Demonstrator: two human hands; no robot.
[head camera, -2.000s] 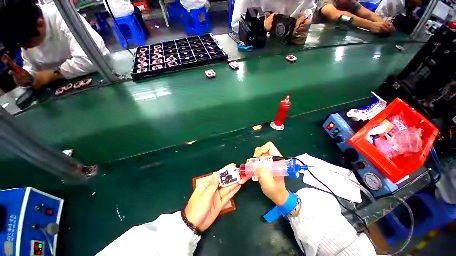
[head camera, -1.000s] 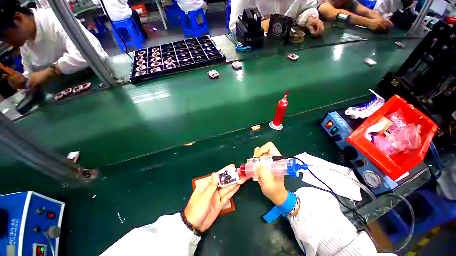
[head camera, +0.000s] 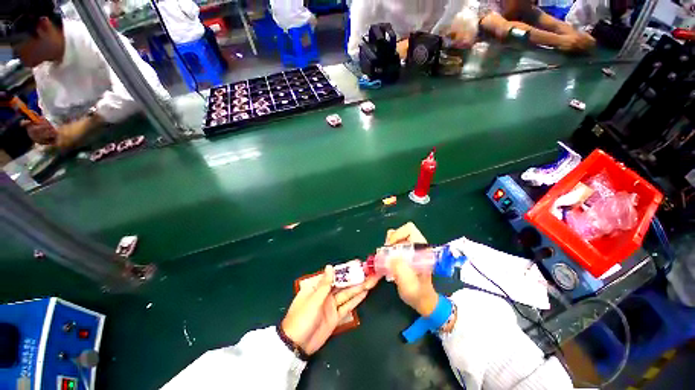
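My left hand (head camera: 315, 312) holds a small white-and-dark electronic assembly (head camera: 350, 273) between thumb and fingers, over a brown-orange fixture block (head camera: 348, 323) mostly hidden under the hand. My right hand (head camera: 413, 278) grips a dispensing syringe (head camera: 404, 260) with a clear-pink barrel, red front and blue cap. The syringe lies nearly level, its front end at the right side of the assembly. Whether the tip touches it I cannot tell. A bright blue band (head camera: 429, 318) is around my right wrist.
A red upright bottle (head camera: 425, 179) stands beyond my hands. At right, a red bin (head camera: 642, 192) sits on a blue-grey controller (head camera: 512, 199) near white paper (head camera: 506, 268). A blue machine (head camera: 67, 344) is at left. Across the green belt (head camera: 305, 171) are a black compartment tray (head camera: 272, 124) and people.
The loose assemblies on the belt have shifted leftward. The assembly in my left hand is turned slightly flatter, and the syringe's blue cap is blurred. Both hands keep nearly the same place.
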